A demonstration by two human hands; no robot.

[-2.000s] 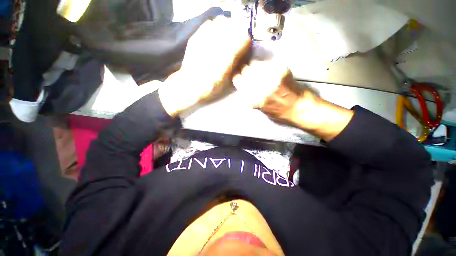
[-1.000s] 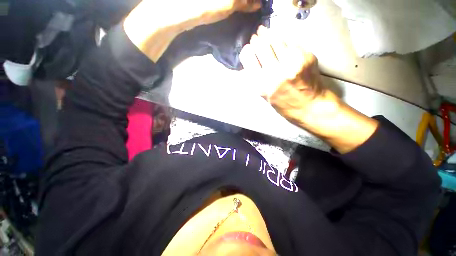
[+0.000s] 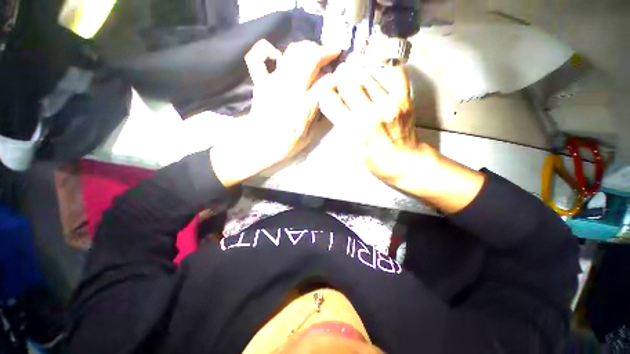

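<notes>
A dark garment piece (image 3: 207, 66) lies spread to the left of the needle area, and its edge runs under my left hand. The presser foot and needle area (image 3: 359, 41) is at the top centre, partly lost in glare. My left hand (image 3: 280, 104) is just left of it, with thumb and forefinger curled at the cloth edge. My right hand (image 3: 373, 104) is right beside it, fingers bent, fingertips near the needle. Both hands are overexposed. What the right fingertips touch is hidden in glare.
Scissors (image 3: 585, 166) with red and orange-yellow loops lie at the right table edge beside a turquoise tray (image 3: 597, 225). A pale curved sheet (image 3: 490, 59) lies right of the needle. A glowing lamp (image 3: 90, 15) is at upper left. Dark and white garment pieces (image 3: 76, 114) heap at the left.
My left hand has come down from the top edge and now sits beside my right hand. The dark cloth between the hands has moved up and left. The view has shifted too.
</notes>
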